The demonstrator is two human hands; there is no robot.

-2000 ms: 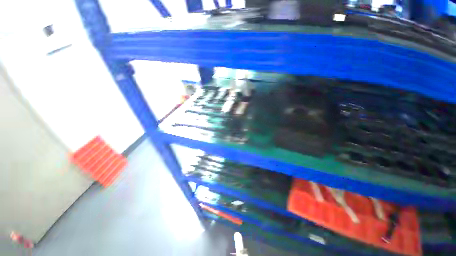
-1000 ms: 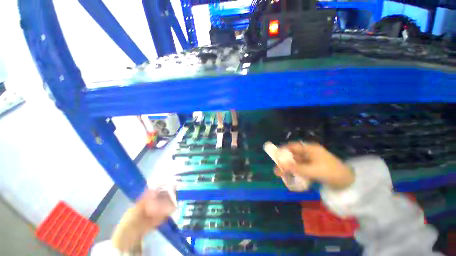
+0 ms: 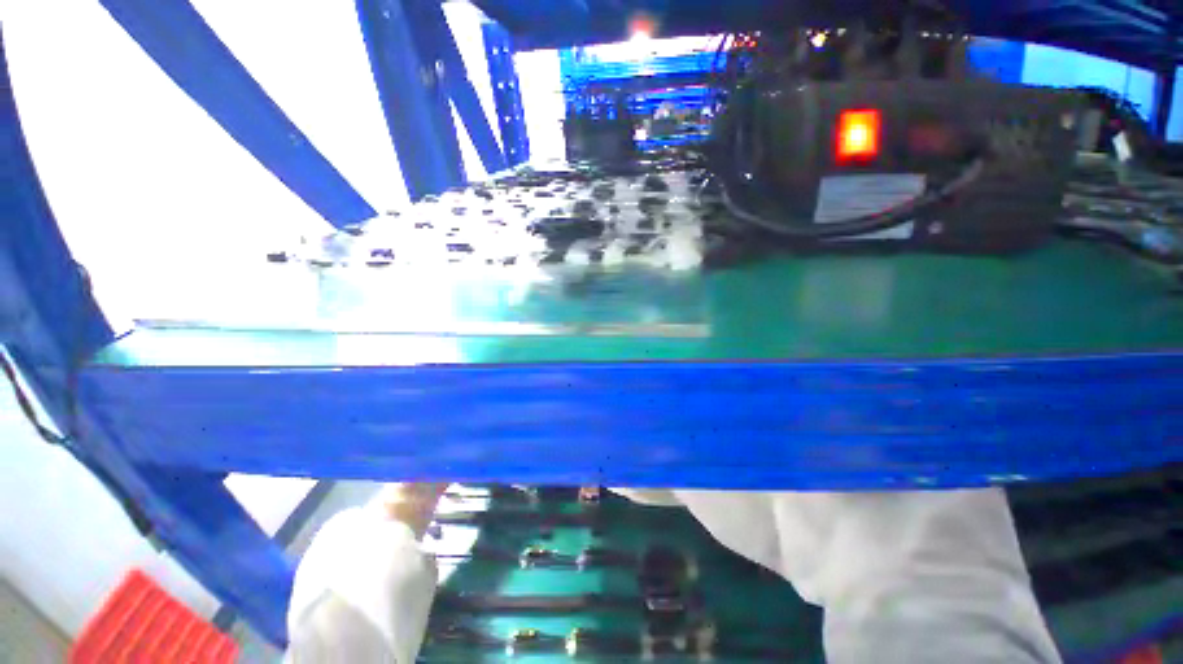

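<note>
Both my hands reach under the blue beam (image 3: 623,422) to the shelf below, and the beam hides nearly all of them. Of my left hand (image 3: 413,501) only a strip of wrist shows above the pale sleeve. My right hand's fingers are hidden, and its pale sleeve (image 3: 895,571) runs up to the beam. What either hand holds cannot be seen. Between the sleeves, the green lower shelf (image 3: 519,584) bears rows of small shiny and dark pieces, including a dark piece (image 3: 664,571).
The upper green shelf (image 3: 830,305) holds rows of small dark pieces on a bright surface and a black power supply unit (image 3: 960,182) with a lit orange-red switch and cables. A blue upright (image 3: 46,234) stands at left. Orange-red trays (image 3: 156,629) are at lower left.
My hands have moved from in front of the rack to under the beam. The pale strap seen in my right hand is out of sight. The view has come closer to the upper shelf.
</note>
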